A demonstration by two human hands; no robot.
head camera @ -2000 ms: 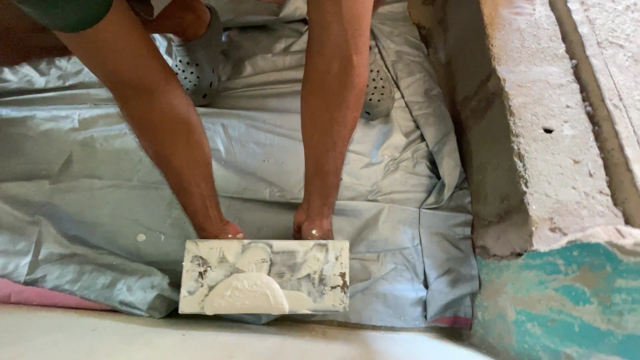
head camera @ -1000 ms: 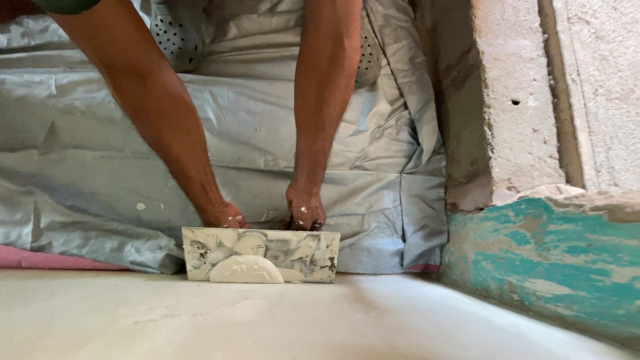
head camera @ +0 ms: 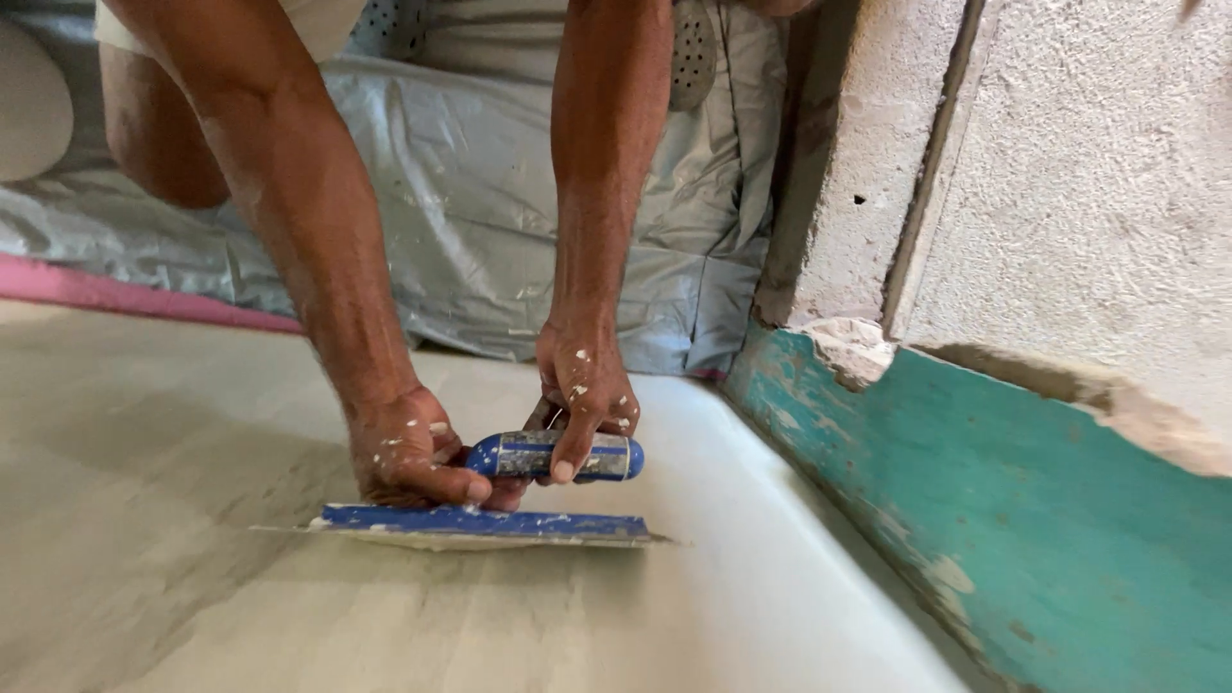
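Note:
A plastering trowel with a blue handle [head camera: 555, 455] and a blue spine along its blade [head camera: 481, 522] is held low over the smooth pale surface. My left hand [head camera: 589, 395], at the right of the view, grips the handle with its thumb across the front. At the left, my right hand [head camera: 414, 452] closes its fingers at the handle's other end, just above the blade; some fingers are hidden behind the trowel. White plaster spots both hands. Off-white plaster shows along the blade's edge, though the blade's contact with the smooth pale surface [head camera: 539, 626] cannot be told.
Grey sheeting [head camera: 481, 212] lies in folds behind my arms, with a pink strip [head camera: 144, 296] along its edge. A perforated shoe [head camera: 693, 58] rests on it. At the right stand a teal-painted wall band [head camera: 1039, 520] with a broken edge and rough plaster [head camera: 1088, 192].
The trowel has turned: its broad face with a mound of plaster showed before; now its handle and blade edge show. My hands are nearer the camera, over the pale surface. The view has shifted.

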